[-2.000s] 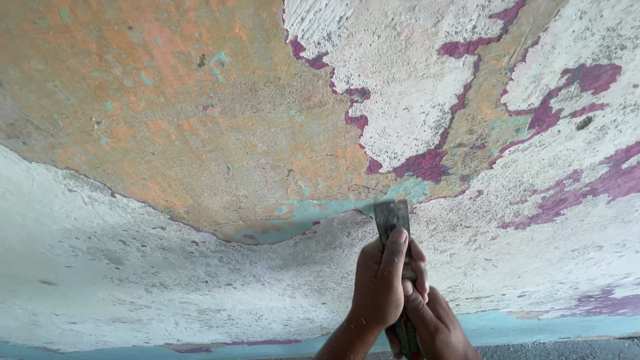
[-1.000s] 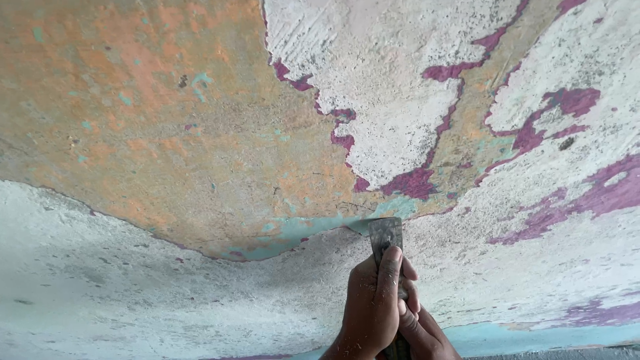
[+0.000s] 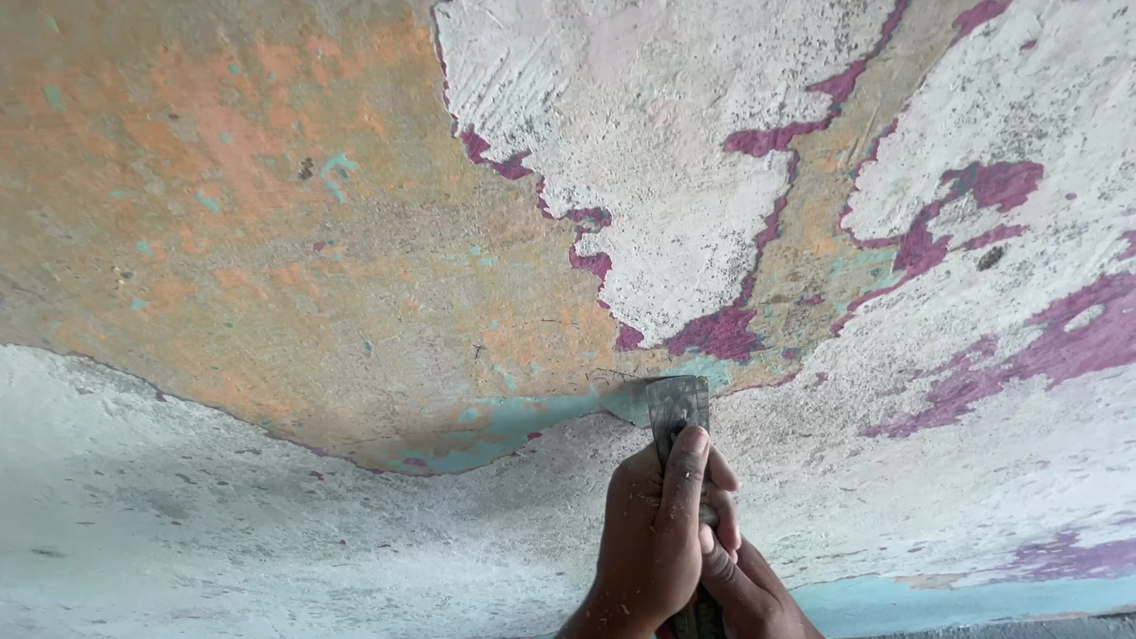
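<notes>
My left hand (image 3: 652, 532) grips a metal paint scraper (image 3: 678, 404) near its blade, the thumb lying along the back of the metal. Behind and below it, my right hand (image 3: 750, 586) is closed around the scraper's handle. The blade's edge rests on a pale blue paint patch (image 3: 524, 424), close to the border of the white coating. Orange-tan paint (image 3: 266, 266) spreads up and to the left. Fine pale flakes dot both hands. Part of the handle is hidden by the fingers.
Rough white wall coating (image 3: 692, 177) with ragged purple paint edges (image 3: 719, 333) lies above the blade. More purple patches (image 3: 1047, 346) show at the right. A light blue band (image 3: 958, 603) runs along the bottom right, with a grey surface (image 3: 1100, 626) beneath.
Against the paint edges, the scraper blade has shifted slightly since the earliest frame and stays around the blue patch. Both hands keep hold of it.
</notes>
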